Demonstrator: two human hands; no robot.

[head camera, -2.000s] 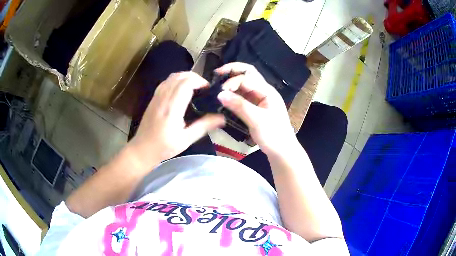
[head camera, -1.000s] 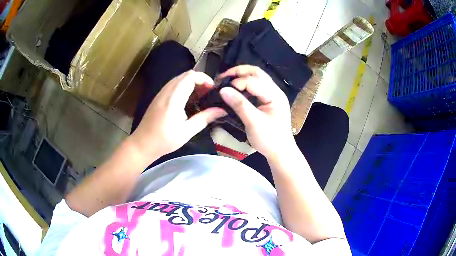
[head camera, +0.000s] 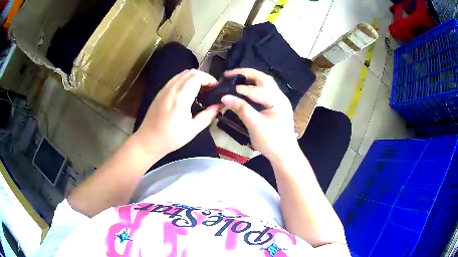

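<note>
A small crumpled black cloth piece (head camera: 217, 93), perhaps a pouch, is held between both hands above the lap. My left hand (head camera: 178, 108) grips its left end with thumb and fingers. My right hand (head camera: 261, 108) grips its right side, with a dark fold showing above the fingers. The fingers hide much of the piece. Flat black pieces (head camera: 271, 52) lie heaped just beyond the hands, on a low open brown carton (head camera: 307, 108).
A tall torn carton (head camera: 118, 55) with dark goods inside stands at the left. A blue crate (head camera: 427, 75) and a large blue box (head camera: 396, 185) stand at the right. A red object (head camera: 412, 19) is at the top right. Yellow tape (head camera: 357, 95) marks the tiled floor.
The hands stay in nearly the same place while their fingers shift on the cloth. The cloth has changed shape and now bunches up above my right fingers.
</note>
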